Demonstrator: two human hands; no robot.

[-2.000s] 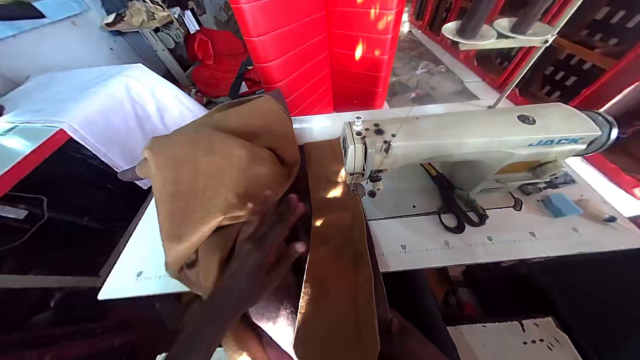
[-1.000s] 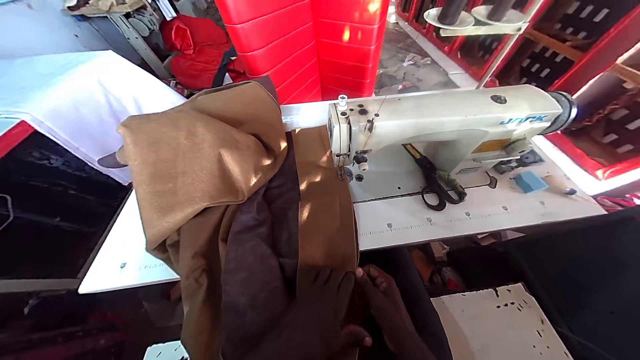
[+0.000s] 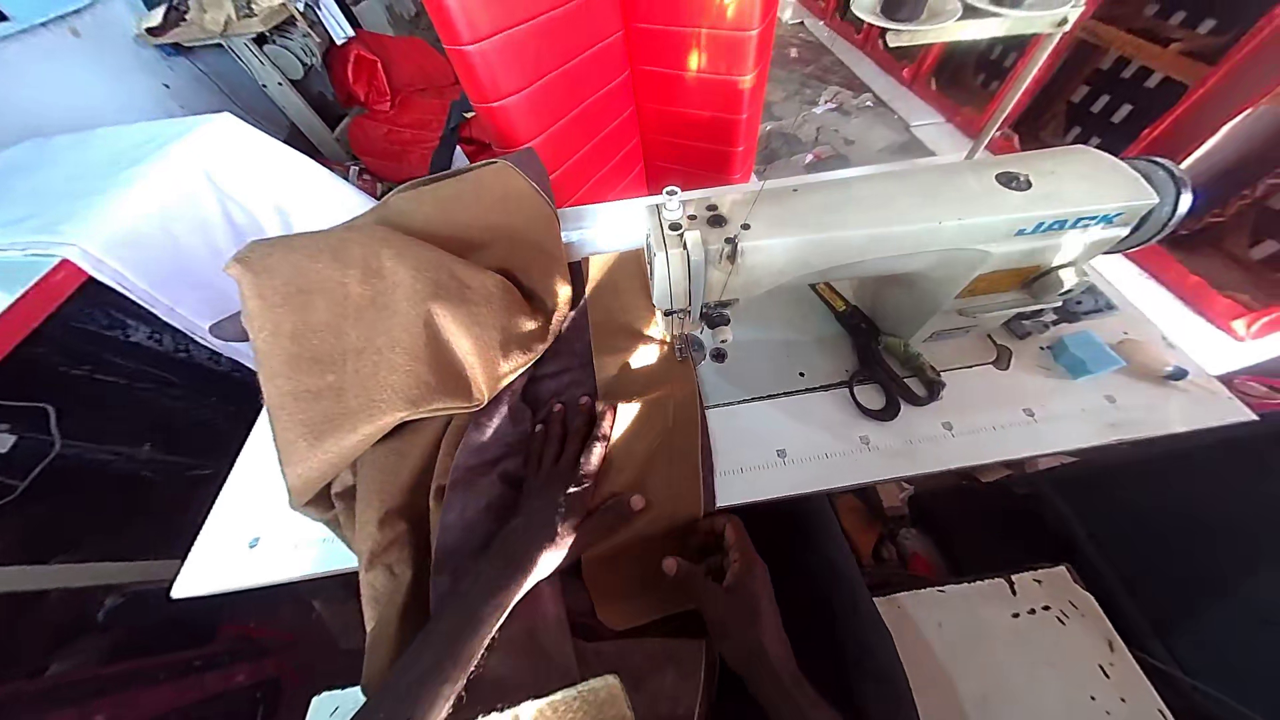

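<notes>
Brown fabric (image 3: 400,320) with a dark purple-brown lining (image 3: 500,470) lies bunched on the table left of a white Jack sewing machine (image 3: 900,220). A long brown strip (image 3: 650,450) runs from under the presser foot (image 3: 682,345) toward me. My left hand (image 3: 570,480) rests with spread fingers on the lining and the strip's left side. At the strip's lower right edge is my right hand (image 3: 720,570), fingers curled and thumb apart; whether it pinches the cloth is unclear. Black-handled scissors (image 3: 880,370) lie below the machine arm.
A light blue block (image 3: 1086,355) sits at the table's right end. Behind the machine stand red padded panels (image 3: 600,90). White cloth (image 3: 180,190) drapes over a surface at left. A worn white board (image 3: 1010,640) is at lower right. The thread stand (image 3: 1020,90) rises behind.
My left hand has moved up from the strip's lower part onto the lining. My right hand, out of clear view two seconds ago, is at the strip's right edge. The strip's lower end now shows.
</notes>
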